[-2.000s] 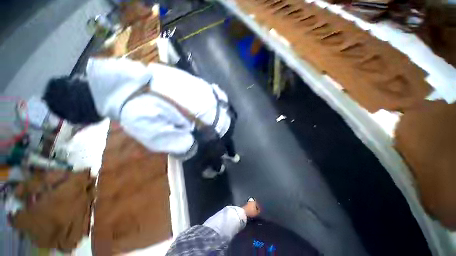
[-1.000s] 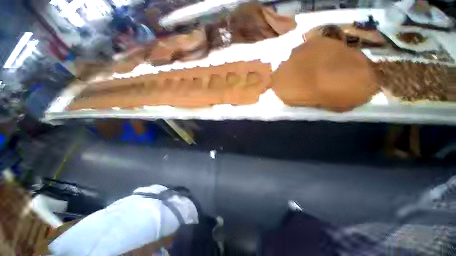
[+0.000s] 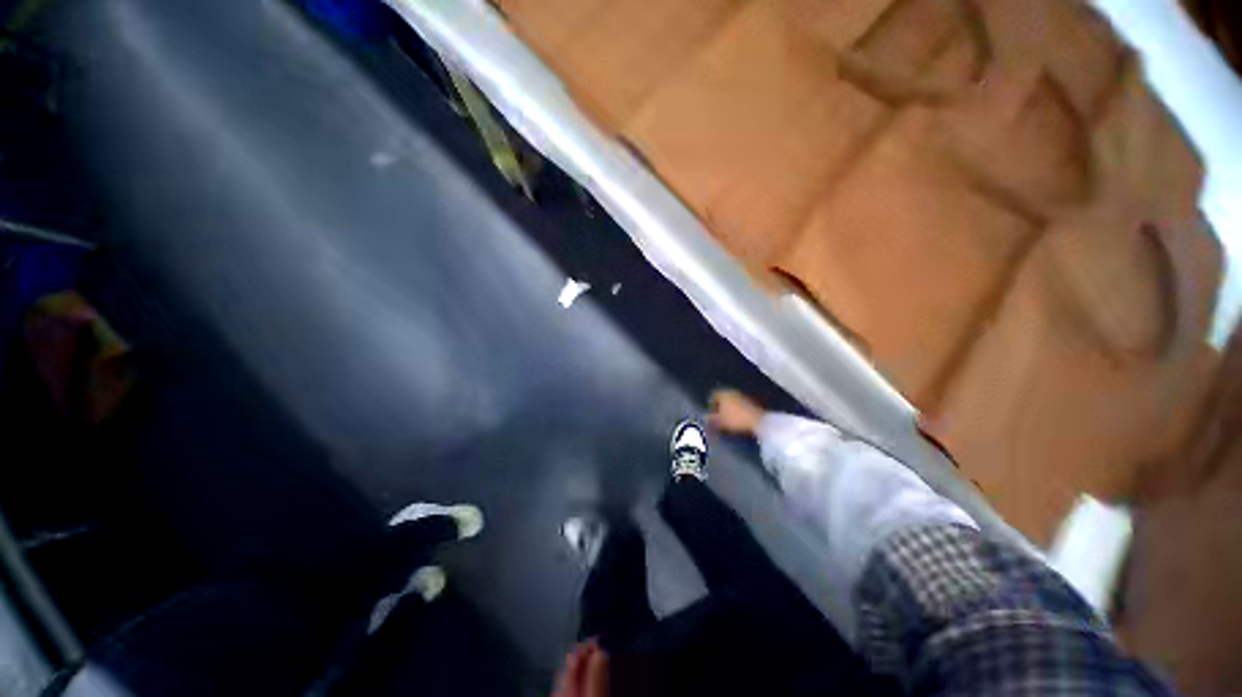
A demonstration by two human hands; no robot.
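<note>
Large brown panels (image 3: 872, 204) lie on the table at the upper right, overlapping in a row, with thin curved handles (image 3: 1151, 293) on them. My right hand (image 3: 736, 413) hangs beside the table's near edge, over the floor, at the end of a white and checked sleeve. It is small and blurred, and I cannot tell whether it holds anything. My left hand (image 3: 583, 671) shows only in part at the bottom edge, blurred and cut off; its fingers cannot be made out. Neither hand touches the panels.
The white-covered table edge (image 3: 640, 238) runs diagonally down to the right. My shoe (image 3: 688, 449) is on the grey floor (image 3: 395, 313). Another person's light shoes (image 3: 443, 519) are close at the left. A white scrap (image 3: 572, 292) lies on the floor. A darker brown piece (image 3: 1192, 545) is at the right.
The view has swung down and closer to the table with the panels. My right hand has come into clear view against the floor. The other person now shows mainly by the shoes.
</note>
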